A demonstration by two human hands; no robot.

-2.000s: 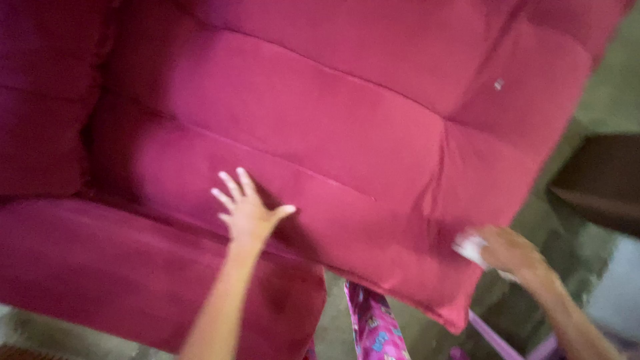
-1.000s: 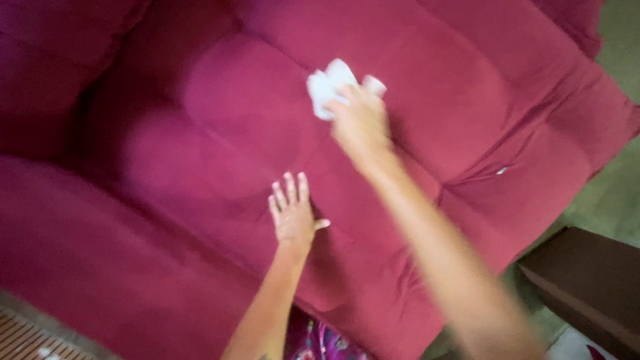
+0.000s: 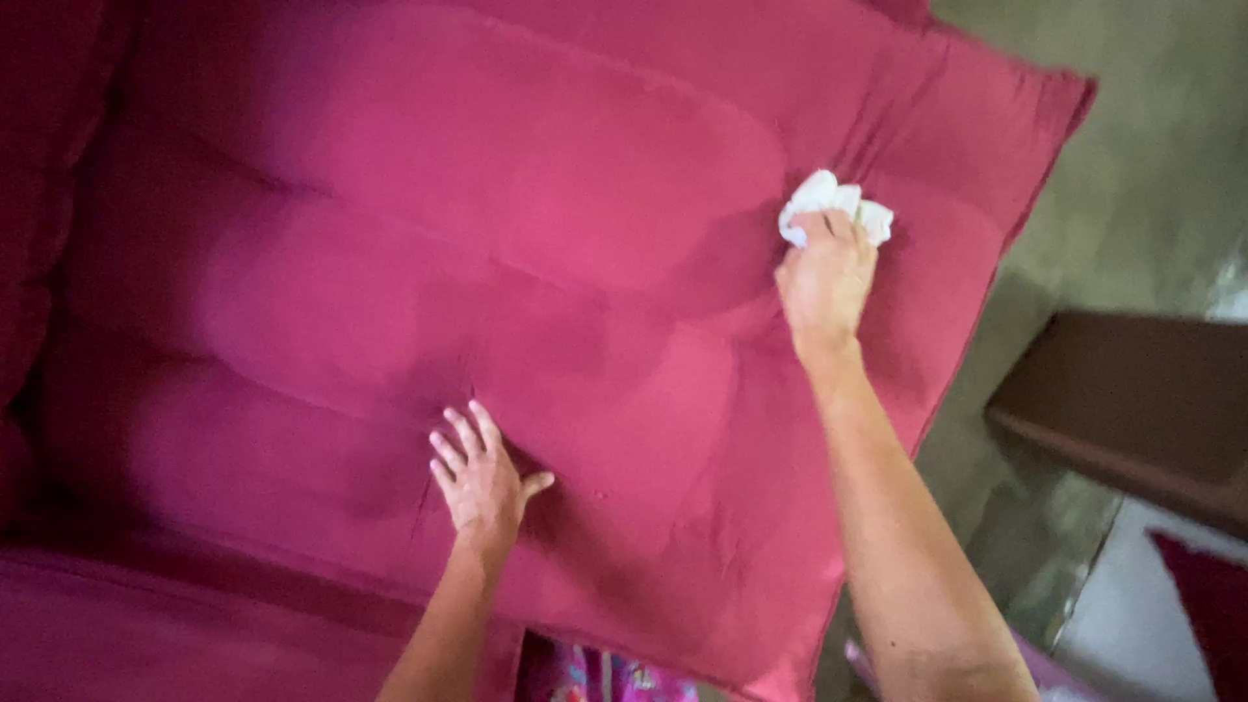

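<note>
A dark pink upholstered sofa seat (image 3: 604, 370) with tufted seams fills most of the view. My left hand (image 3: 480, 487) rests on it with fingers spread and nothing held, low and left of centre. Farther right, my right hand (image 3: 829, 278) grips a crumpled white cloth (image 3: 821, 195) against the fabric, near the seat's outer right part. The fingertips of that hand are partly hidden in the cloth.
The sofa's armrest (image 3: 214, 624) runs along the lower left, and its backrest (image 3: 49, 195) is at the far left. A brown box-like piece of furniture (image 3: 1141, 400) stands on the grey floor (image 3: 1150, 195) at right. Patterned fabric (image 3: 604, 673) shows at the bottom.
My right hand, still holding the white cloth, has moved from the middle of the seat toward its outer right side since one second ago. My left hand stays spread on the fabric.
</note>
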